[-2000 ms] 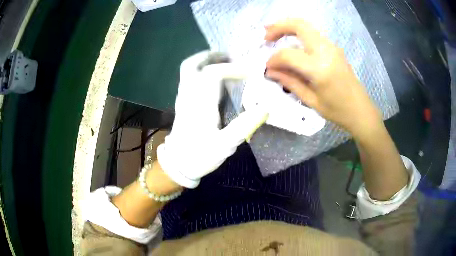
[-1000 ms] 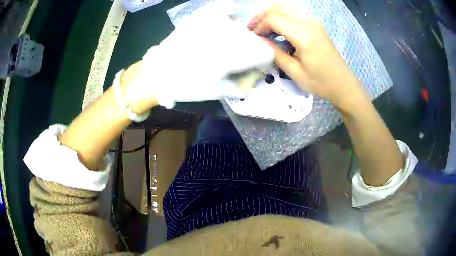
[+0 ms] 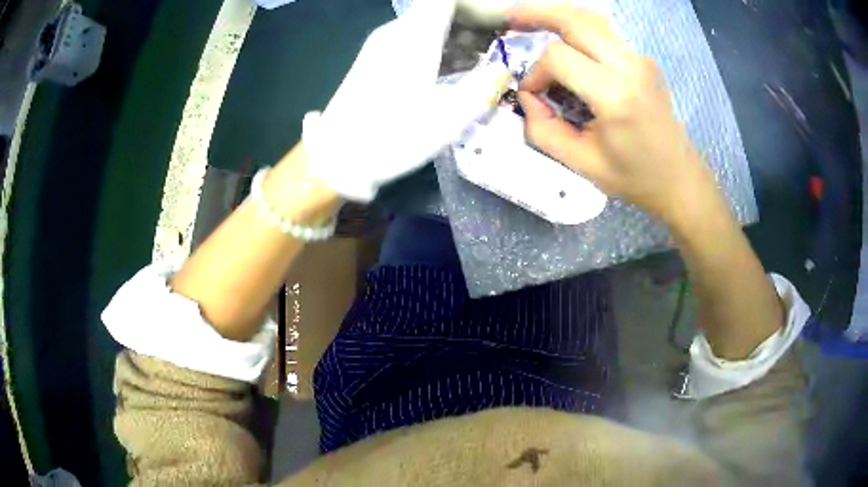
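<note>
A white plastic housing lies on a silvery textured sheet, its upper part hidden by both hands. My left hand, in a white glove, is at the housing's upper left, with thumb and fingers around its edge area. My bare right hand is over the housing's right side, fingertips pinched near its middle at a small dark part. A thin dark blue wire shows between the hands. What exactly the fingertips hold is too small to tell.
A white boxy unit stands at the upper left, beyond the worn pale edge strip of the dark green bench. Parts of other white units show at the top left and bottom left edges. A cardboard box is below the bench.
My left hand has moved from across the housing's top to its upper left side. The right hand stays over the housing, its fingertips now closer to the middle. The blue wire has come into view.
</note>
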